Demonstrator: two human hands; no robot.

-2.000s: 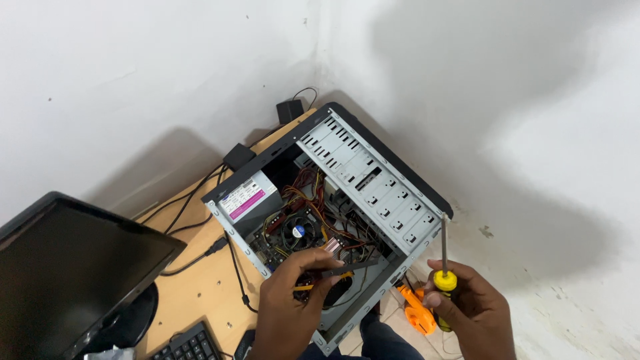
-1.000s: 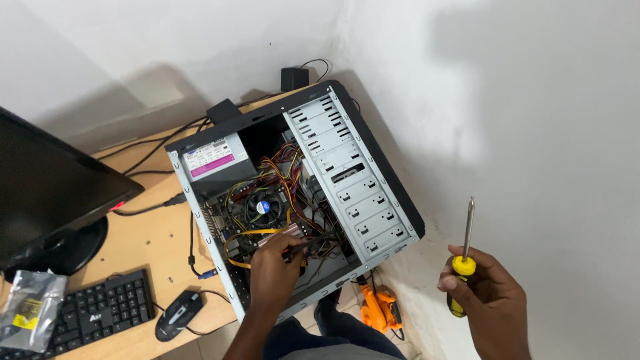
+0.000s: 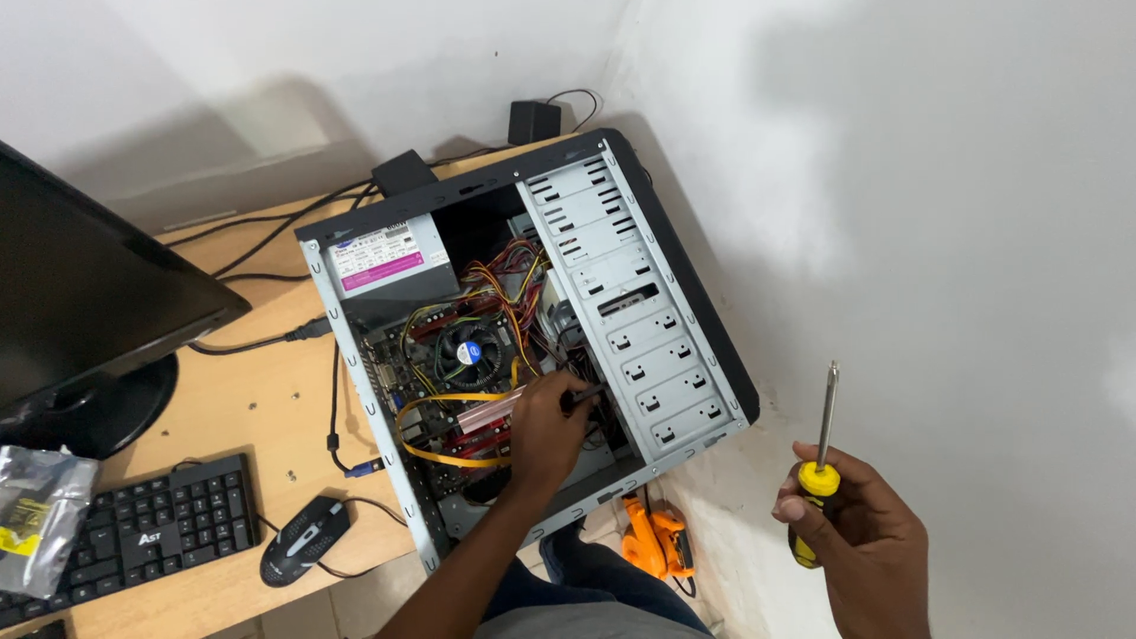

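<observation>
My left hand [image 3: 550, 426] reaches inside an open desktop computer case [image 3: 688, 293] and holds a small dark part [image 3: 583, 395] whose kind I cannot tell, near the drive bays. Beside that hand lie a pinkish metal heatsink [image 3: 488, 411] and a yellow flat cable [image 3: 453, 458]. Further in are the processor fan [image 3: 470, 353], bundled coloured wires [image 3: 506, 284] and the labelled power supply [image 3: 382, 257]. To the right of the case, my right hand [image 3: 856, 532] grips a screwdriver [image 3: 818, 479] with a yellow and black handle, its tip upward.
On the wooden desk [image 3: 222, 390] are a monitor [image 3: 80, 293], a keyboard [image 3: 160, 524], a mouse [image 3: 304, 541], a silvery plastic bag [image 3: 40, 524] and several loose screws [image 3: 252, 406]. Cables run behind the case. An orange power tool or blower [image 3: 655, 541] lies low beside the wall [image 3: 976, 266].
My left hand, earlier holding a thin dark part over the case, has reached down inside it. My right hand with the screwdriver has moved away from the case to the right. The view has shifted.
</observation>
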